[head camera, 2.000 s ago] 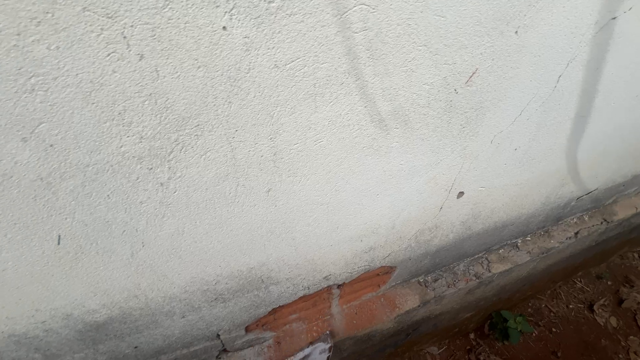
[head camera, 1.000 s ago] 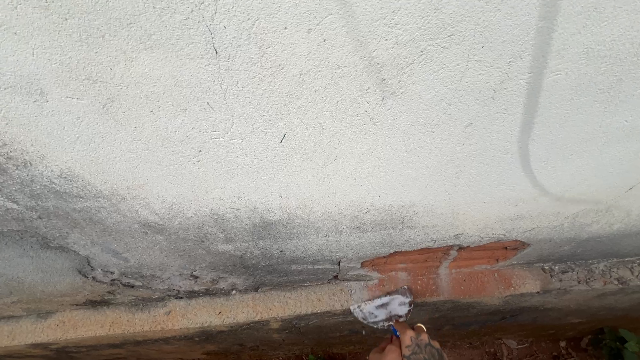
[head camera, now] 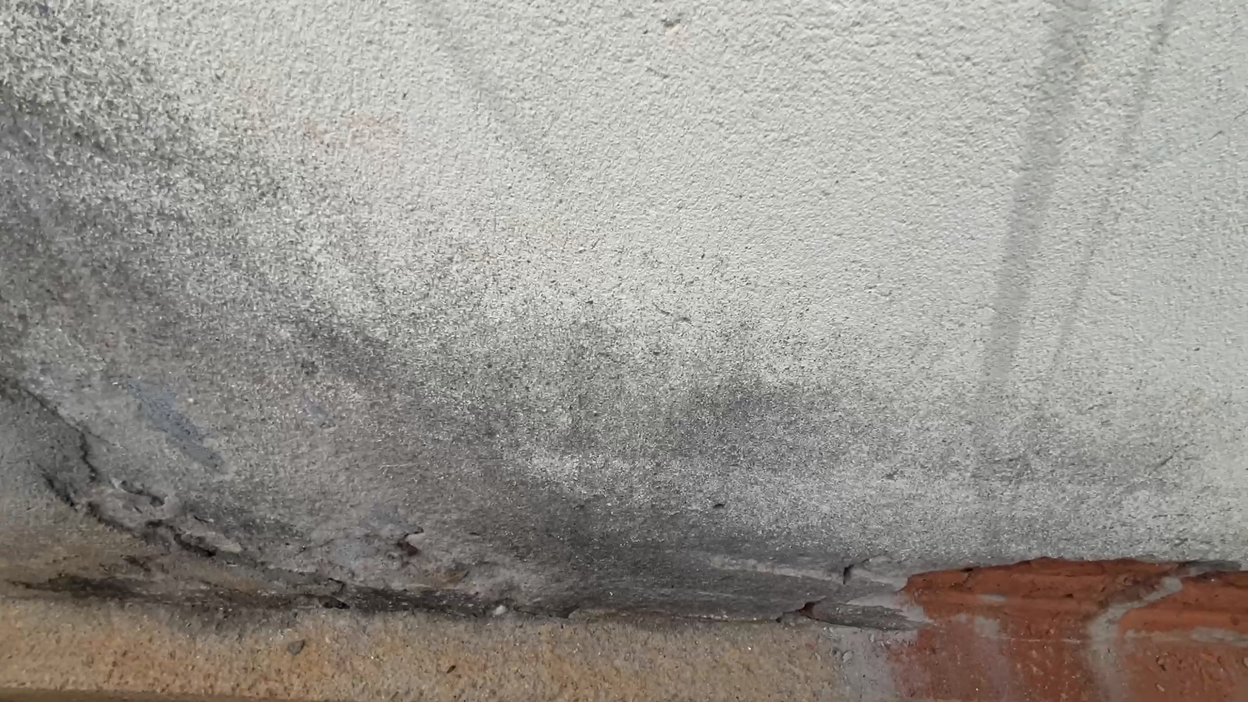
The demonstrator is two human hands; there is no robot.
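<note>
Neither my left hand nor my right hand shows in the view now, and no tool is in sight. A white textured plaster wall (head camera: pixel 682 195) fills most of the view, with dark grey staining low down and to the left. Cracked, flaking plaster (head camera: pixel 185 531) runs along its foot at the lower left. At the lower right, red brick (head camera: pixel 1033 604) lies exposed where the plaster has broken off, with grey mortar (head camera: pixel 1111 619) between the pieces.
A sandy-coloured ledge (head camera: pixel 390 658) runs along the bottom edge below the stained plaster. Soft shadow streaks fall on the right part of the wall.
A hand holding a putty knife with white material, seen below the exposed brick one second ago, is out of view. The view has shifted left and closer to the wall.
</note>
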